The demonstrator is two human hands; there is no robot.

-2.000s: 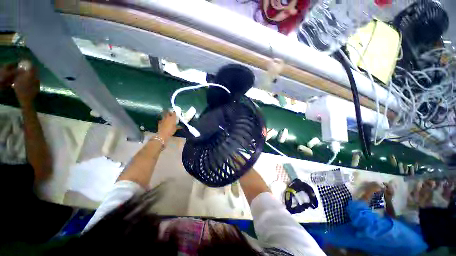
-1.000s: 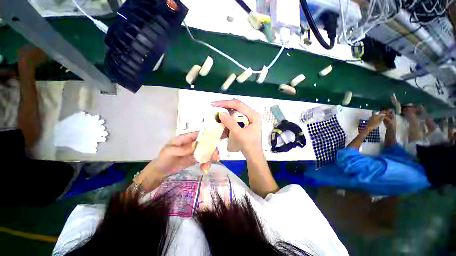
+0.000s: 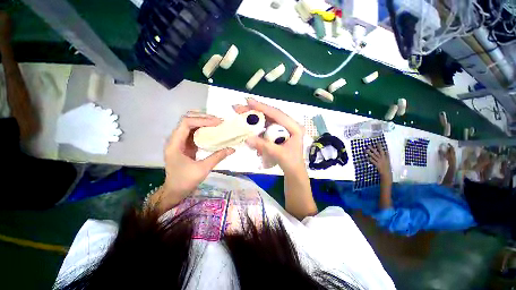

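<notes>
A cream rounded oblong device body [image 3: 223,133] with a dark round spot near its right end is held level above the white sheet. My left hand [image 3: 188,148] grips its left end, with fingers above and thumb below. My right hand [image 3: 286,141] has its fingers at the body's right end, around the dark spot. A second unit [image 3: 276,134], white and rounded with a dark hole, is seen end-on in the palm of my right hand. The rest of it is hidden by the hand.
Cream units [image 3: 275,72] lie scattered on the green conveyor belt [image 3: 186,63]. A dark fan [image 3: 181,37] hangs at upper left. A white glove [image 3: 89,128] lies left. A black coiled loop [image 3: 328,152] and checked cloth [image 3: 368,170] lie right. Another person's hand [image 3: 380,160] rests on the cloth.
The fan dropped out of the middle of the view. The device body turned from upright to nearly level, its dark spot now showing at the right. The neighbour's hand moved onto the checked cloth.
</notes>
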